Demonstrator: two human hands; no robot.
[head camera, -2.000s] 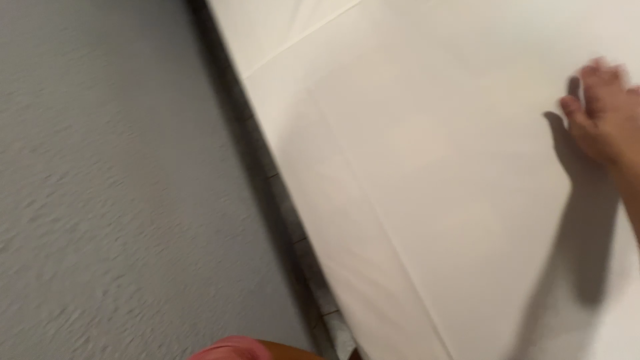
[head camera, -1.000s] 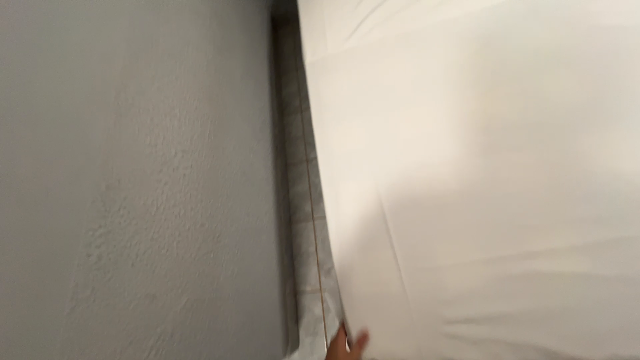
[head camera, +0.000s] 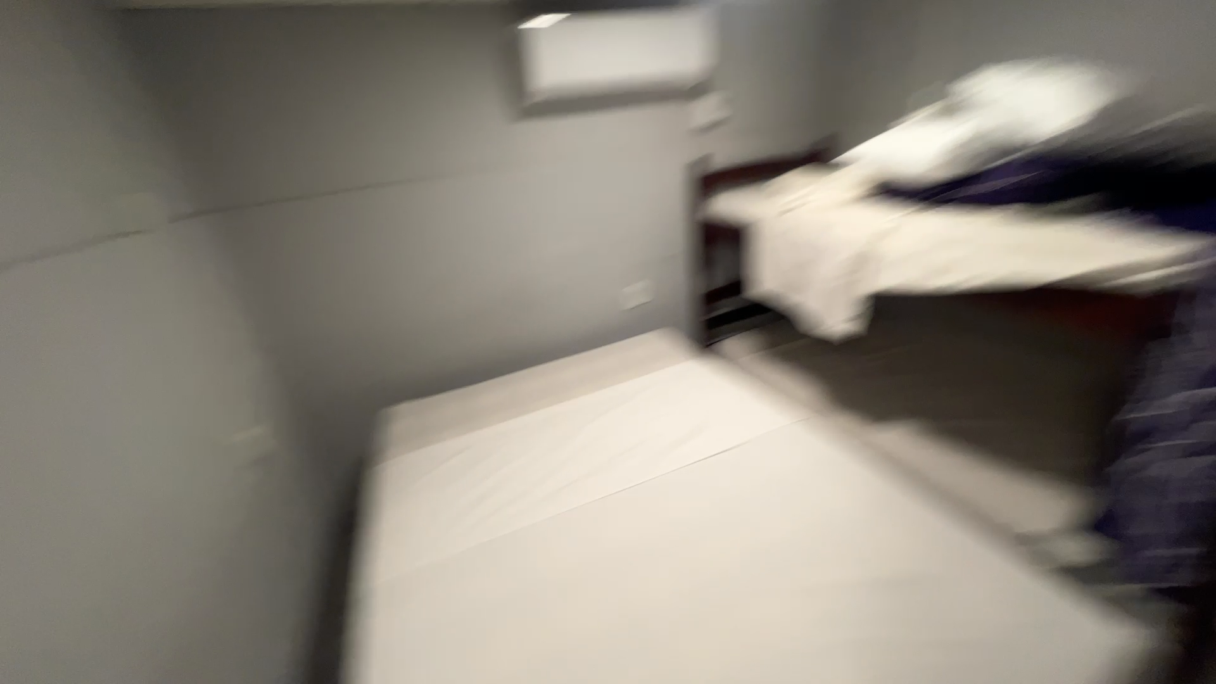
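Observation:
Neither my left hand nor my right hand is in view. A bed mattress (head camera: 608, 570) under a white fitted sheet fills the lower middle of the blurred head view. A crease or seam runs across the white sheet (head camera: 570, 475) near its far end. At the upper right stands a second bed with a dark frame, and a cream sheet (head camera: 807, 275) hangs over its side. White bedding (head camera: 1026, 104) and a dark blue cloth (head camera: 1026, 180) lie on it in a heap.
A grey wall (head camera: 228, 313) runs along the left side, with a narrow dark gap beside the mattress. A white air conditioner (head camera: 617, 57) is mounted on the far wall. Purple-blue fabric (head camera: 1164, 446) hangs at the right edge, above the floor between the beds.
The view has swung up from the mattress edge to the whole room. The hand seen at the mattress in both earlier frames is out of view.

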